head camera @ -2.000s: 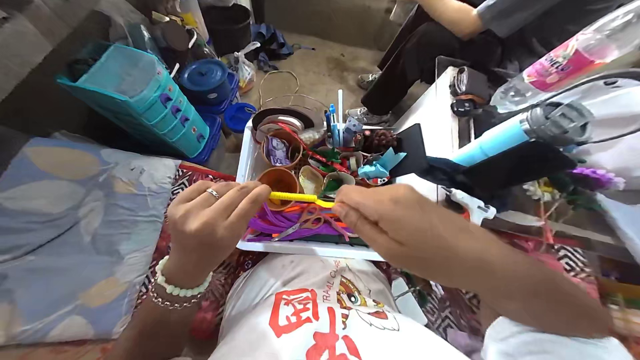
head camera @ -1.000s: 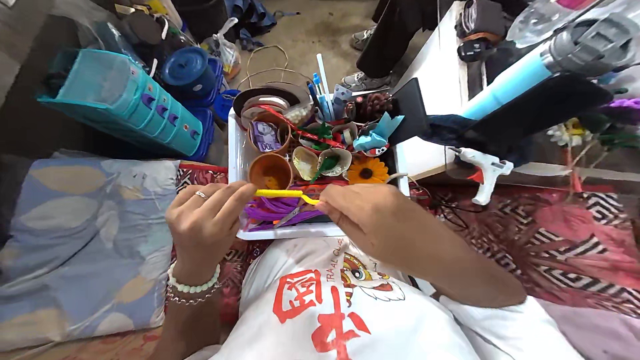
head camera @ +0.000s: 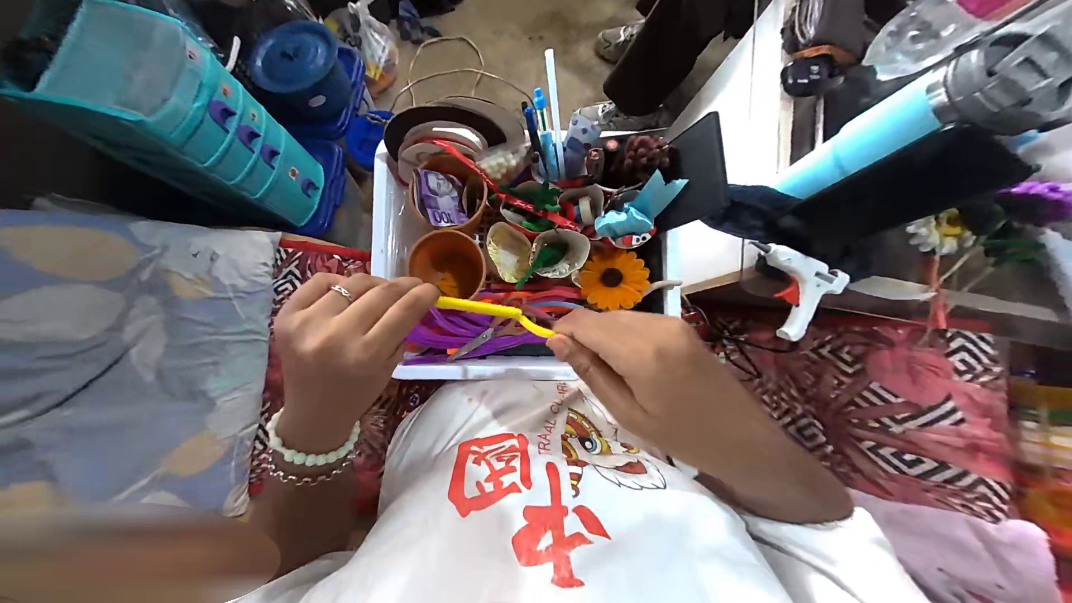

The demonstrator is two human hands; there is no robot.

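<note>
A yellow pipe cleaner [head camera: 479, 307] is stretched between my two hands above a white tray [head camera: 536, 370]. My left hand [head camera: 352, 335] grips its thicker, coiled-looking end. My right hand [head camera: 632, 360] pinches the thin bent end between thumb and fingers. Beneath it in the tray lie purple pipe cleaners [head camera: 431, 333] and scissors [head camera: 474, 343], partly covered. Beyond them stand an orange-brown cup [head camera: 448, 260], rolled paper holders, an orange artificial flower [head camera: 615, 279], a light blue ribbon bow [head camera: 632, 216] and upright pens [head camera: 548, 134].
A teal drawer unit [head camera: 209, 126] and a blue lidded bucket [head camera: 301, 63] stand at the upper left. On the right are a white glue gun [head camera: 800, 285] and a light blue bottle [head camera: 879, 130]. A patterned cushion [head camera: 126, 352] lies left. Another person's leg [head camera: 666, 63] shows beyond the tray.
The view has shifted, showing more of the tray's orange flower and cups. Both hands still hold the yellow pipe cleaner, whose thin end now slants down toward my right hand.
</note>
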